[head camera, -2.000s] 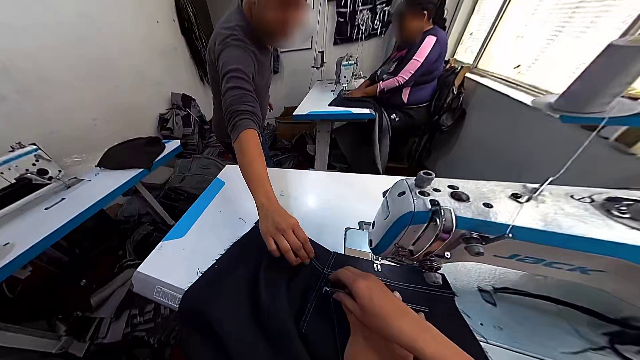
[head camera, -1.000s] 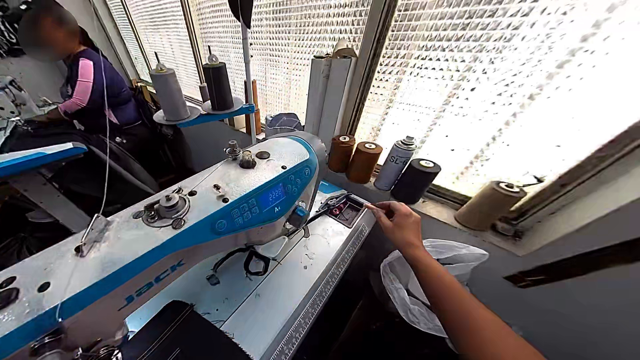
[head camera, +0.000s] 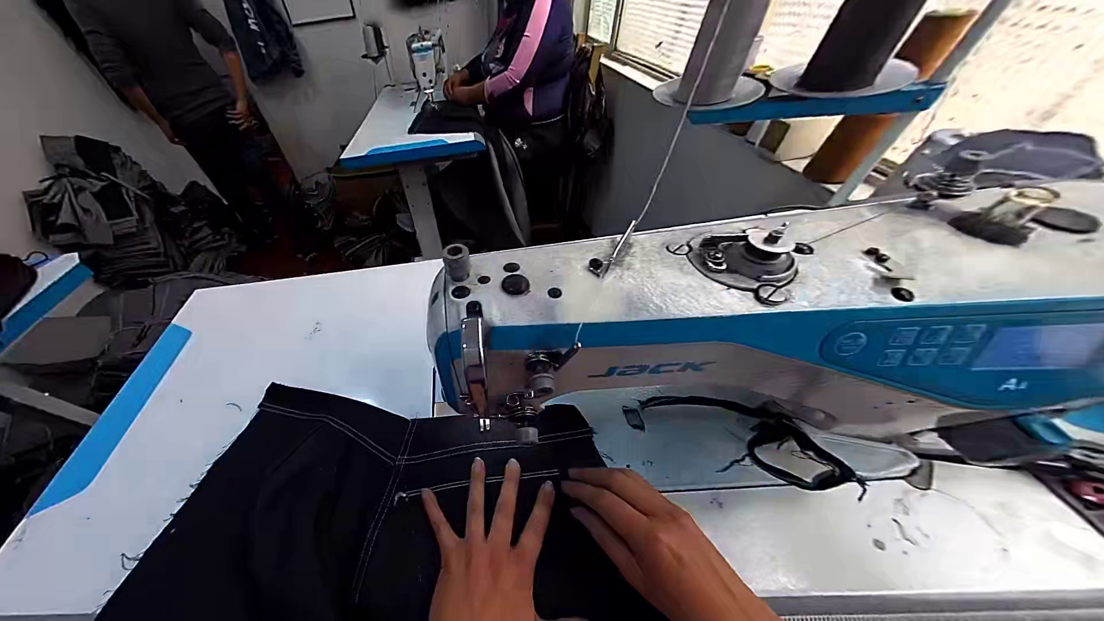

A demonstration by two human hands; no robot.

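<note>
Dark fabric with pale topstitching [head camera: 302, 500] lies on the white sewing table, its upper edge under the presser foot of a Jack industrial sewing machine [head camera: 655, 362]. My left hand [head camera: 496, 552] rests flat on the fabric just below the needle area, fingers spread. Beside it, to the right, my right hand [head camera: 647, 535] lies on the fabric's right part with its fingers close together; its fingertips touch the cloth. Neither hand shows anything gripped. White thread runs from the grey cone [head camera: 729, 52] down to the machine head.
A black cord [head camera: 793, 440] lies on the machine bed. Thread cones stand on a blue-edged rack [head camera: 819, 105] behind the machine. A co-worker sits at another sewing table [head camera: 379, 129]; another person stands at the back left. Piles of dark cloth [head camera: 112, 207] lie on the floor.
The view has swung back from the window side. My right hand has moved from the small tray at the table's end to the fabric. The standing person has moved back from the table.
</note>
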